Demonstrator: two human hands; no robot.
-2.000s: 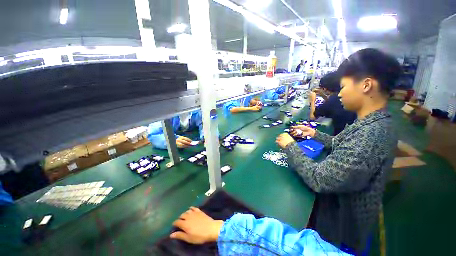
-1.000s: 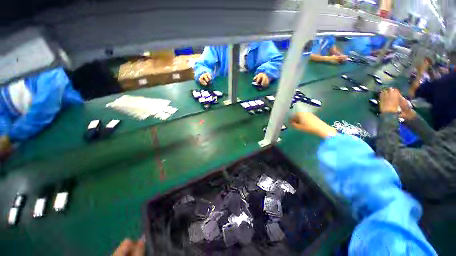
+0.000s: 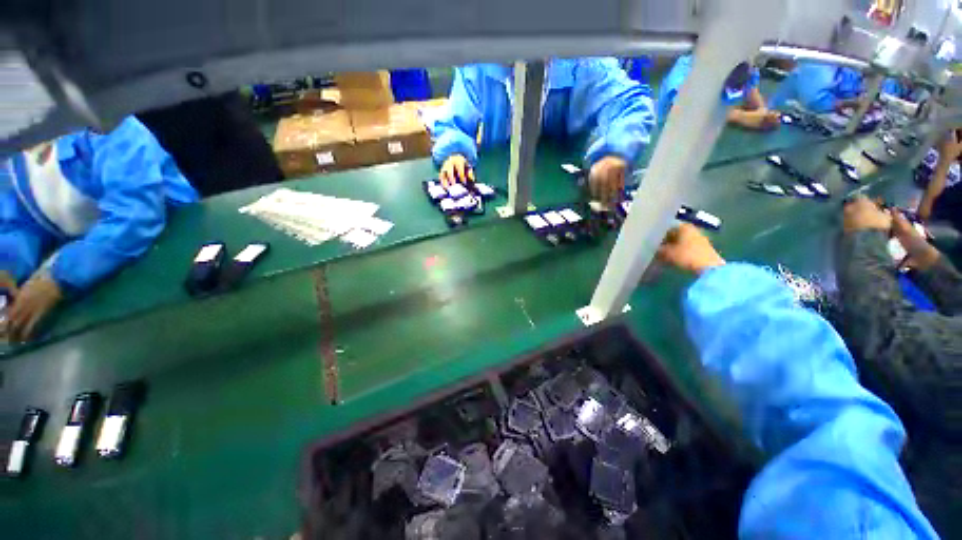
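Observation:
The black parts tray (image 3: 308, 464) lies in front of me on the green bench, and its middle divider shows. Dark squarish plastic parts (image 3: 520, 469) lie heaped in it, some shiny. My right hand (image 3: 691, 249), in a blue sleeve, reaches across the belt beyond the tray's far right corner, beside the slanted post. Its fingertips are partly hidden near the post, and I cannot tell if it holds anything. Black handsets with white patches (image 3: 698, 217) lie just beyond it. My left hand is out of the picture.
Three handsets (image 3: 72, 429) lie at the left. A pale metal post (image 3: 670, 158) rises beyond the tray. Across the line are pale strips (image 3: 316, 218), handset groups (image 3: 456, 198) and workers in blue (image 3: 609, 111). A person's grey sleeve (image 3: 881, 276) is close at right.
The view has turned left and down since the earliest frame, bringing the tray into sight. My right hand has gone from the dark cloth-like area to beyond the post. My left hand has left the picture.

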